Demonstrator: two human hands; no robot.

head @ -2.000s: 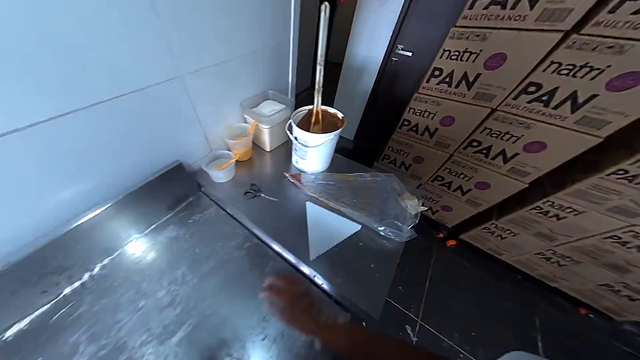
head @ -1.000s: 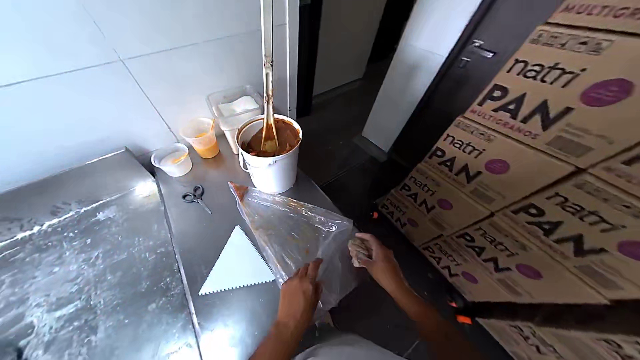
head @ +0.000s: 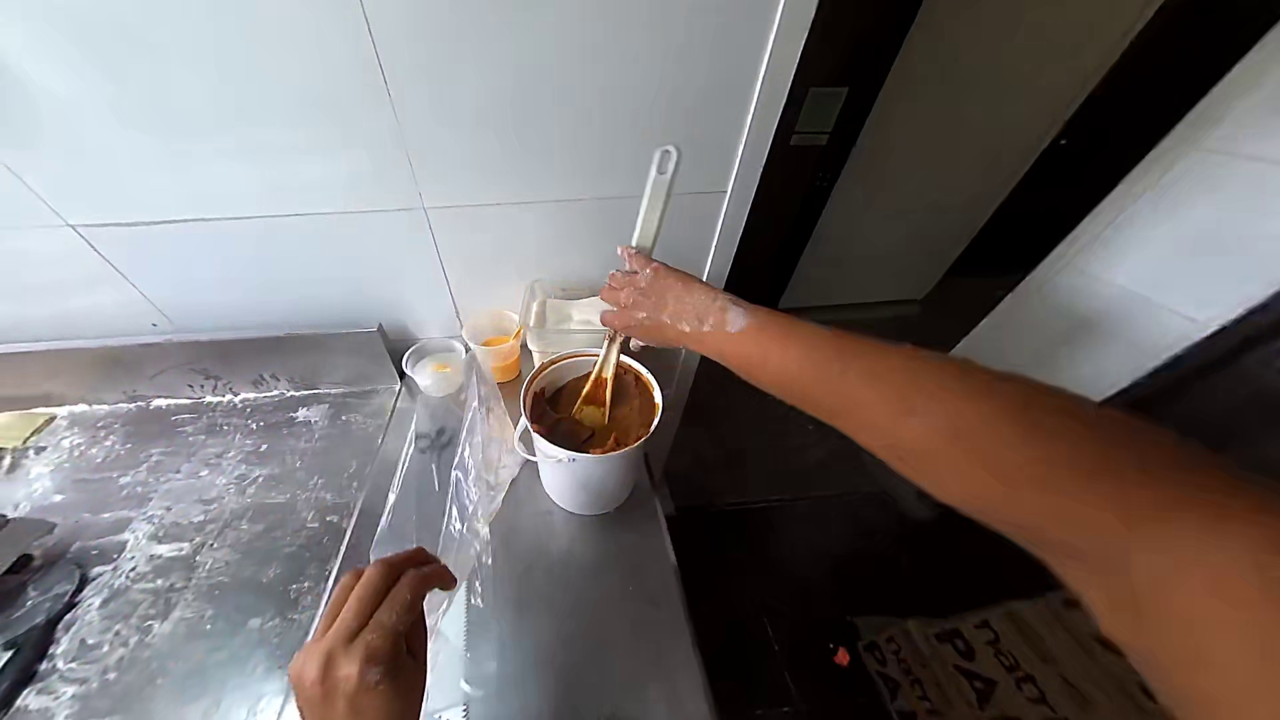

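Note:
My right hand [head: 665,305], dusted with white, grips the long handle of a spatula [head: 655,200] that stands in a white plastic bucket [head: 590,485]. Brown filling [head: 630,400] surrounds the spatula's lower end. At the lower left my left hand [head: 370,630] pinches a clear plastic bag [head: 470,480], which stretches up along the bucket's left side. Through the bag a pair of scissors [head: 435,438] shows dimly. Under the bag's lower end lies a white toothed scraper [head: 455,640], partly hidden.
Behind the bucket stand a clear container of white powder [head: 560,312], a cup of orange liquid [head: 500,350] and a small tub [head: 435,368]. A floured steel worktop [head: 220,480] lies left, with dark tools at its edge. A printed cardboard box [head: 990,660] is low at right.
My right hand has left the bag and taken hold of the spatula's handle. The bag has moved to the bucket's left side, held by my left hand. The view has turned toward the wall.

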